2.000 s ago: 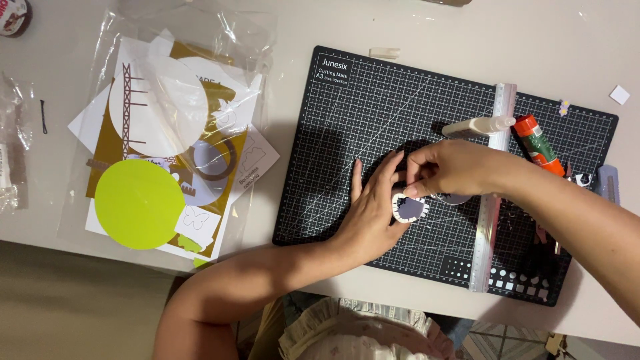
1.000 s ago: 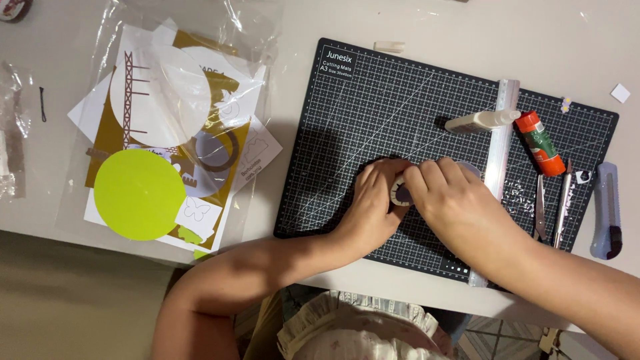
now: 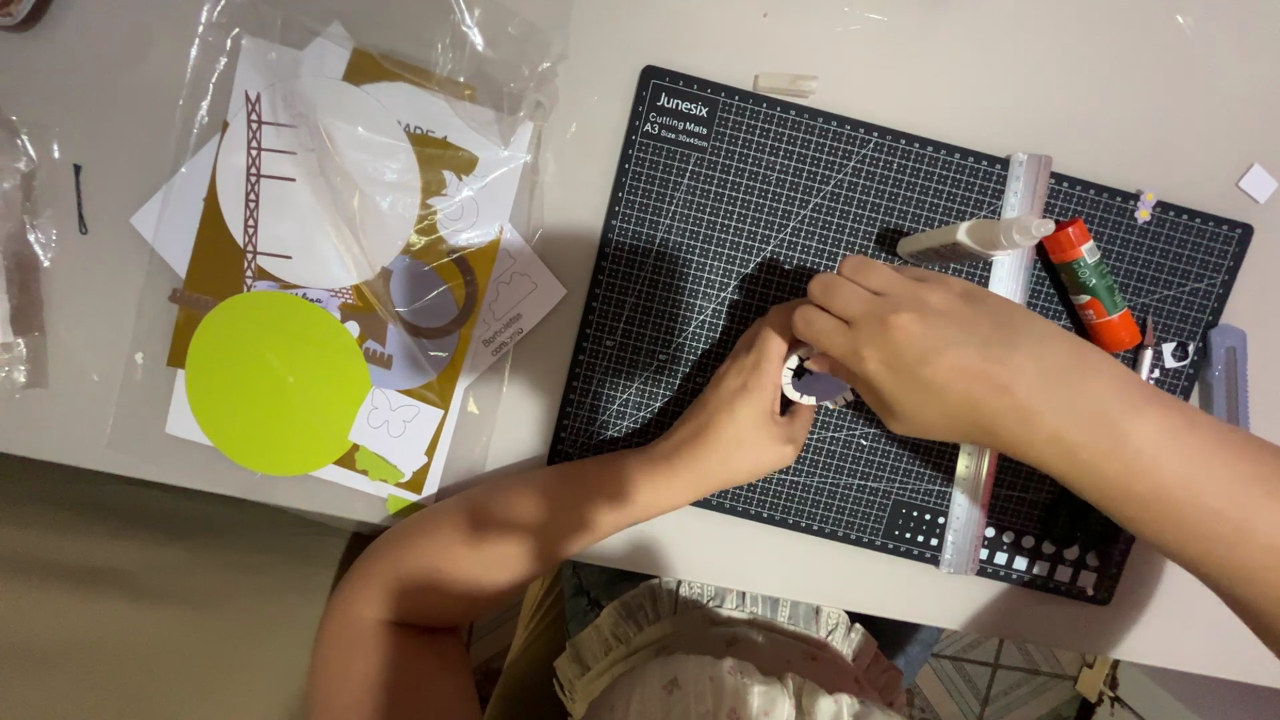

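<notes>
Over the middle of the black cutting mat [image 3: 700,230], my left hand [image 3: 745,400] holds a small round paper piece [image 3: 822,386] with a white notched rim and a grey-purple inside. My right hand [image 3: 910,345] reaches in from the right, its bent fingers at the upper edge of that piece; the fingertips are partly hidden. Just beyond my right hand lie a white glue bottle [image 3: 965,240] and a transparent ruler [image 3: 962,515], which passes under my right forearm. A red and green glue stick [image 3: 1095,285] lies beside the bottle's tip.
At the left, a clear plastic bag [image 3: 510,120] holds cut paper shapes, with a lime-green paper circle [image 3: 278,383] and a butterfly card [image 3: 395,420] near its lower part. A hairpin [image 3: 80,200] lies farther left. A utility knife [image 3: 1228,375] lies by the mat's right edge.
My right hand has shifted around the rim of the paper piece, and more of the piece shows now than one second ago. My left hand keeps its hold.
</notes>
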